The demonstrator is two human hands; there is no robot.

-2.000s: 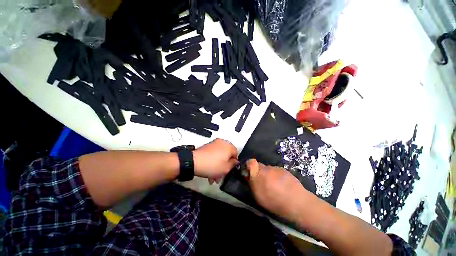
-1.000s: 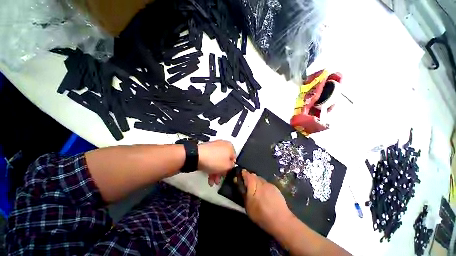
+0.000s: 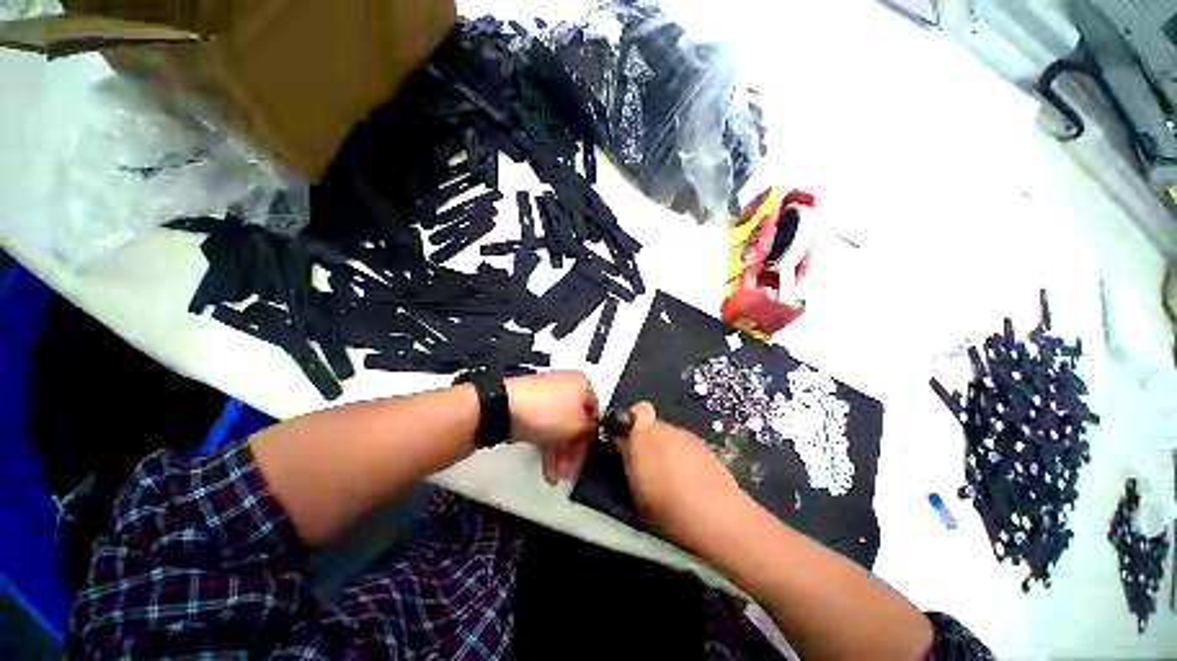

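Note:
My left hand point(image 3: 555, 411) is at the left edge of the black work mat point(image 3: 661, 375), fingers curled and pinching something too small to make out. My right hand point(image 3: 661, 462) is against it over the mat, closed around a dark tool point(image 3: 620, 422), likely the hammer; its handle is hidden. Shiny metal bits point(image 3: 731, 391) are heaped on the mat, with flat white pieces point(image 3: 818, 430) heaped to their right. Plain black fabric tabs point(image 3: 445, 314) lie in a large pile beyond my left hand. Finished tabs point(image 3: 1026, 446) with light dots are piled at the right.
The red and yellow tape dispenser point(image 3: 771, 265) stands just beyond the mat. A blue-handled tool point(image 3: 944, 511) lies between mat and finished tabs. A clear plastic bag point(image 3: 684, 110) and a cardboard box point(image 3: 303, 78) are at the back. A smaller dark pile point(image 3: 1141, 553) is far right.
The view has shifted, showing more of the box. My right hand has changed its angle with the dark tool since a second ago. My left hand remains at the mat's edge.

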